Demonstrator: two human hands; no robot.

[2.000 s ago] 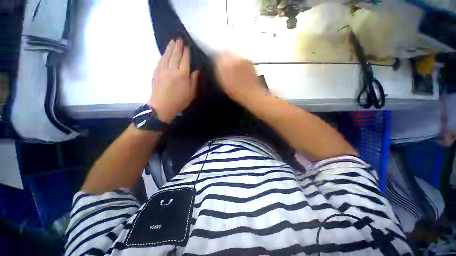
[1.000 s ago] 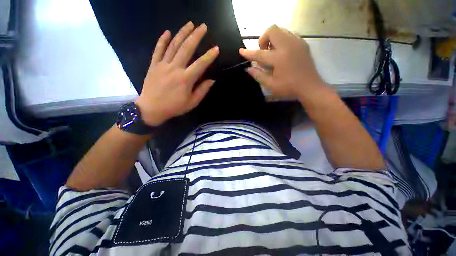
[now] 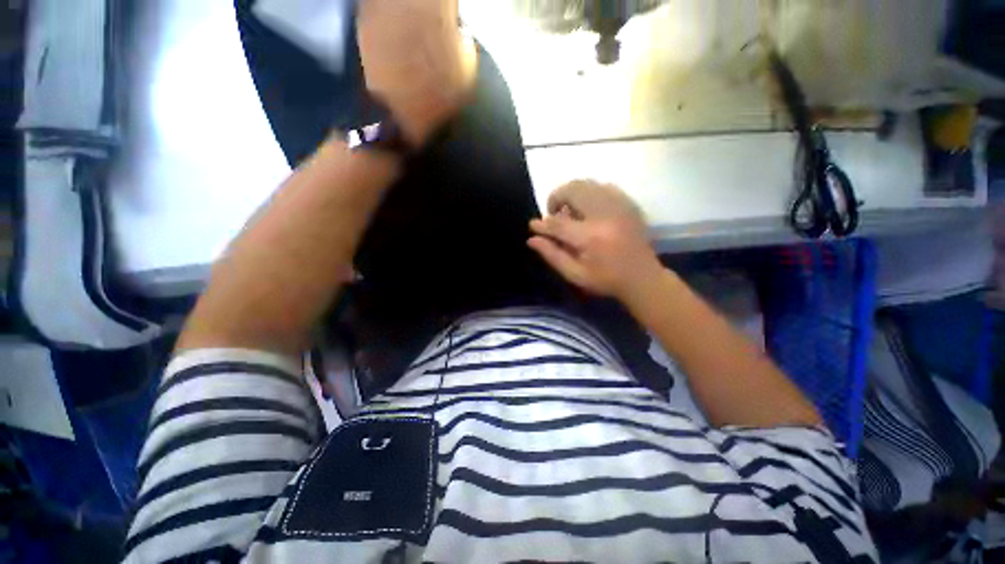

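The black fabric panel (image 3: 463, 209) lies over the front edge of the white table and hangs onto my lap. Its upper left part is folded or turned, with a pale patch showing there. My left hand (image 3: 413, 33) reaches forward over the panel to the top of the picture; its fingers are cut off by the edge. My right hand (image 3: 595, 237) is at the panel's right edge near the table front, with thumb and fingertips pinched on that edge.
Black-handled scissors (image 3: 821, 187) lie right on the white table (image 3: 705, 182), blades pointing away. Small dark machine parts (image 3: 607, 44) show at the top. Layered white and black pieces (image 3: 72, 242) hang at the left. A blue plastic crate (image 3: 821, 331) is below the table, right.
My left hand has moved from flat on the panel to far forward, out past the top edge. My right hand sits lower in the picture, still at the panel's right edge.
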